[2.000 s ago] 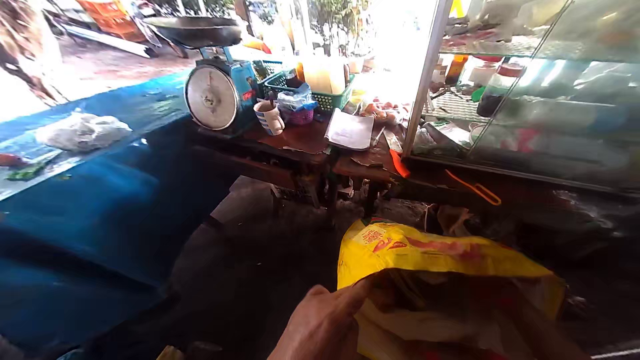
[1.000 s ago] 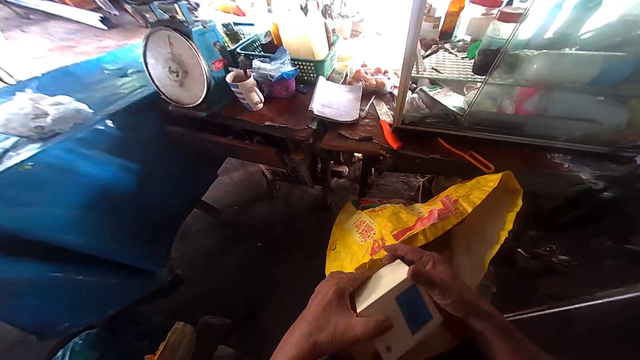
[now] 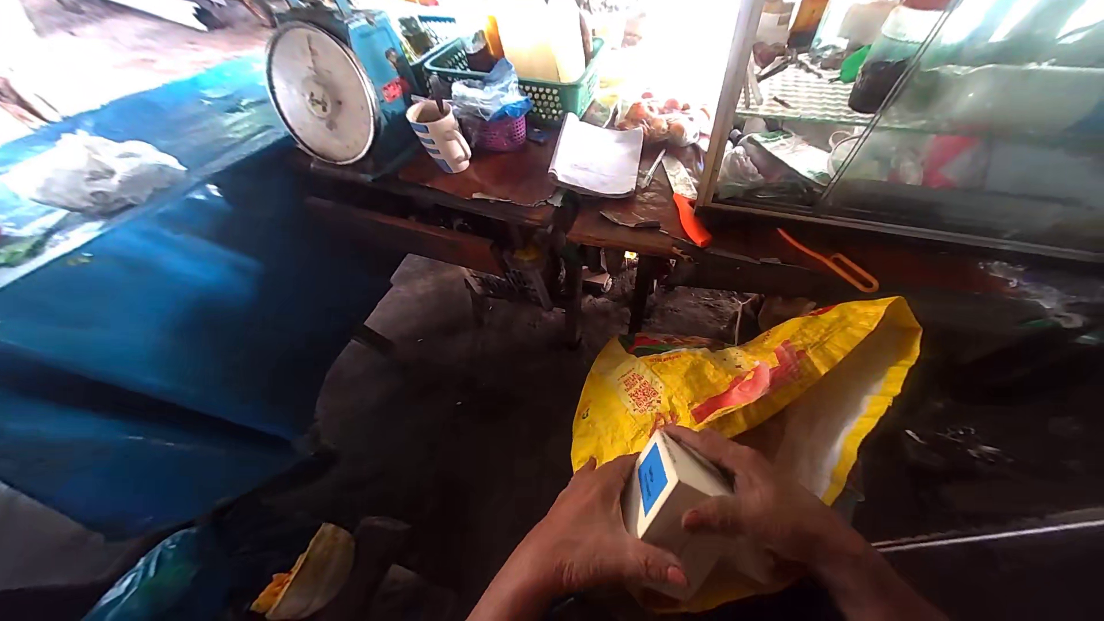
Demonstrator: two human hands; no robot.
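Both my hands grip a small white cardboard box (image 3: 681, 496) with a blue printed patch, held tilted over a yellow woven sack (image 3: 690, 388). My left hand (image 3: 591, 526) holds the box's left side, thumb at the lower front. Across from it, my right hand (image 3: 759, 500) has its fingers on the top edge and right side. The sack bears red printing and its mouth gapes to the right, showing a pale lining; its inside is mostly dark.
Ahead, a wooden table holds a dial scale (image 3: 323, 95), a mug (image 3: 440, 136), a green basket (image 3: 561, 90), paper (image 3: 595, 157) and an orange-handled knife (image 3: 690, 220). A glass cabinet (image 3: 914, 216) stands right. A plastic bag (image 3: 99, 171) lies on the blue-covered table (image 3: 129, 319) at left.
Two seconds ago my left hand was at the sack's rim and no box showed. The box then appeared between both hands, and it has since been turned, its blue patch now facing left.
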